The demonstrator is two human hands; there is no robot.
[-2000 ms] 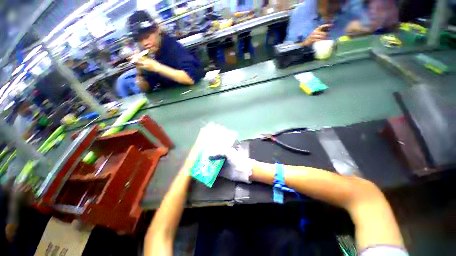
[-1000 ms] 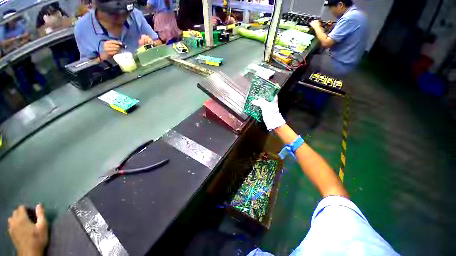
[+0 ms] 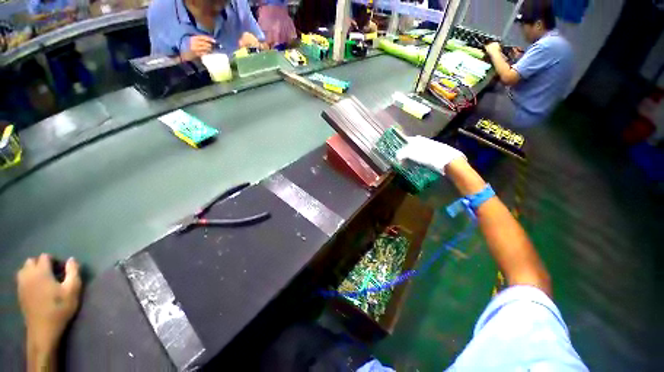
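Note:
My right hand (image 3: 431, 154), in a white glove with a blue strap at the wrist, holds a green circuit board (image 3: 412, 173) at the right end of the grey ridged block (image 3: 358, 131). The board is tilted, and the glove covers part of it. The block leans on a red base (image 3: 352, 161). My bare left hand (image 3: 51, 294) rests with curled fingers at the far left of the bench. A dark patch shows between its thumb and fingers; I cannot tell whether it is an object. Open side cutters (image 3: 222, 211) lie on the black mat (image 3: 244, 265).
An open brown box (image 3: 393, 320) full of green-white scraps stands below the bench edge. A blue cord crosses it. Boards lie on the green belt (image 3: 109, 182), one (image 3: 189, 128) across from the cutters. One person sits opposite, another at the far right. Shiny tape strips cross the mat.
Two seconds ago both hands were together around a board near the red fixture. Since one second ago, the board in my right hand has tilted and dropped lower beside the block. The view has shifted.

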